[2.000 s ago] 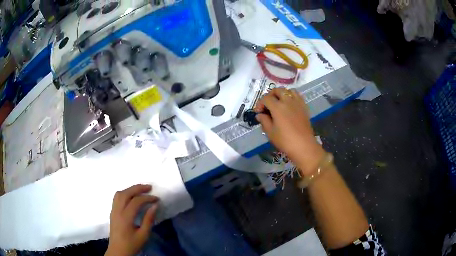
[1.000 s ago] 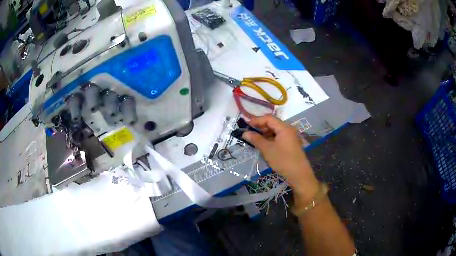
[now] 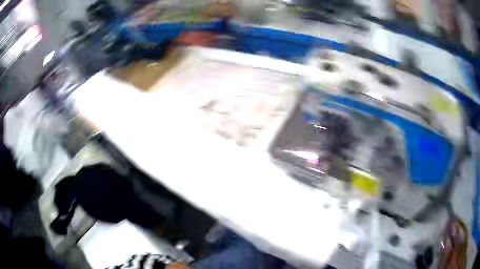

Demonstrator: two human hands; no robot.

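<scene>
The view is strongly blurred. A broad white fabric panel [image 3: 210, 184] lies along the front of the table, left of and below the overlock machine [image 3: 389, 136]. The silver cloth plate [image 3: 297, 142] is beside its far right part. White tape [image 3: 372, 236] hangs below the yellow sticker. The scissors [image 3: 453, 244] show at the right edge. A black-and-white sleeve is at the bottom edge, and only a bit of skin of my left hand [image 3: 177, 266] shows beside it; what it holds is hidden. My right hand is not in view.
A greyish marked sheet [image 3: 237, 100] lies left of the machine, with a brown piece [image 3: 145, 71] behind it. A black cloth [image 3: 100, 194] lies on a side surface at lower left. A whitish heap [image 3: 37, 131] is at the far left.
The view has swung left, so the machine now appears at the right. My right hand, earlier at dark pieces near the scissors, has left the view. The side surface has appeared.
</scene>
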